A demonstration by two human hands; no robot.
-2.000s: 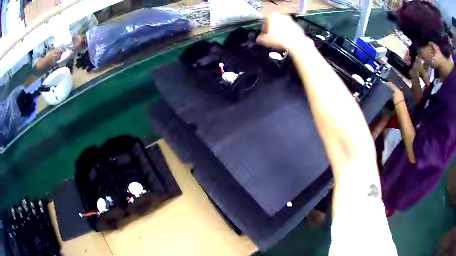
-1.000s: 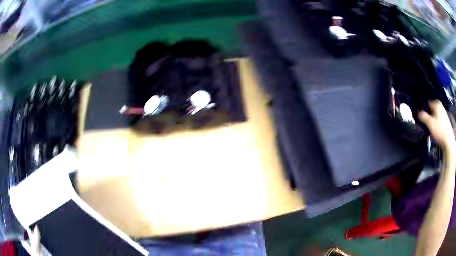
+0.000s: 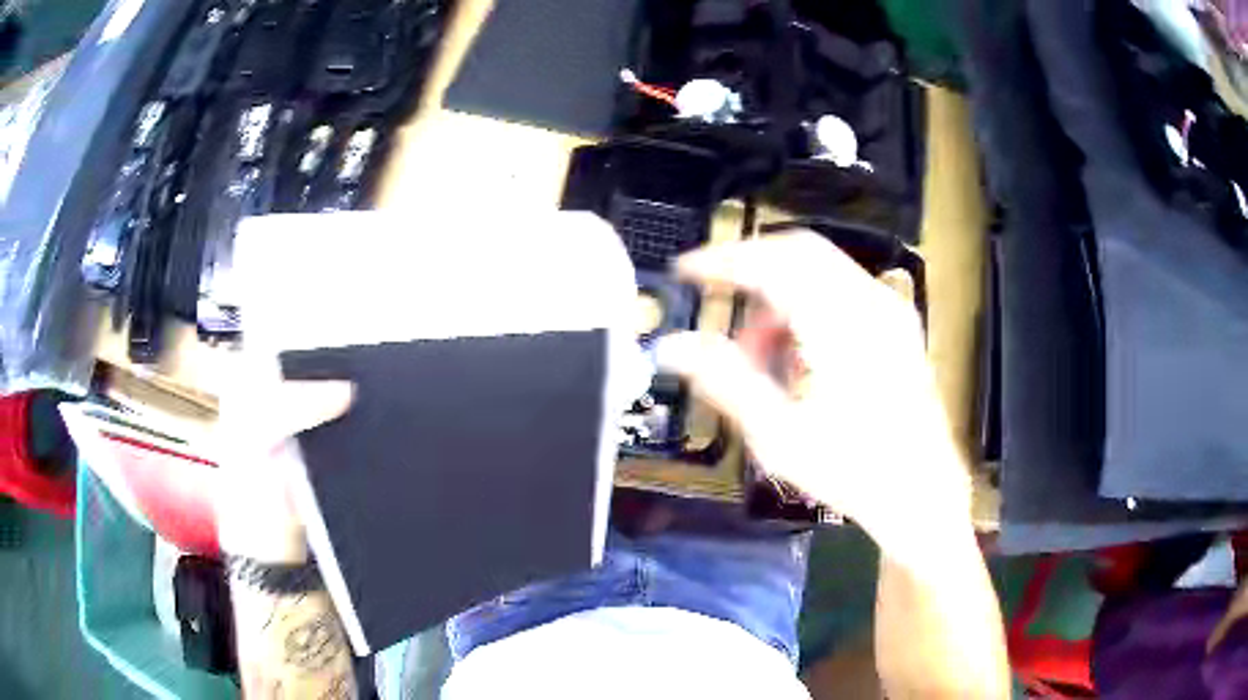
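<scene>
My left hand (image 3: 304,417) holds a matte black sheet (image 3: 459,472) with white edges; its thumb lies over the sheet's left side. A glossy white sheet (image 3: 424,280) shows above the black area. My right hand (image 3: 835,383) is beside the sheet's right edge, blurred, thumb and forefinger apart, with nothing visible between them. A black housing with a grille (image 3: 657,226) lies on the cardboard, partly hidden by the white sheet and my right hand. Another black part shows partly behind that hand.
Housings with white discs (image 3: 836,138) stand at the back. Slim black panels (image 3: 274,178) lie at left. Black mats (image 3: 1054,315) are at right. A teal bin (image 3: 117,588) with a red sheet (image 3: 171,486) is lower left. Part of a person in purple (image 3: 1163,650) shows lower right.
The view has shifted left and down. My right hand has come from the far right to the middle. The black and white sheet is now in front of me. Black housings now lie on the front cardboard.
</scene>
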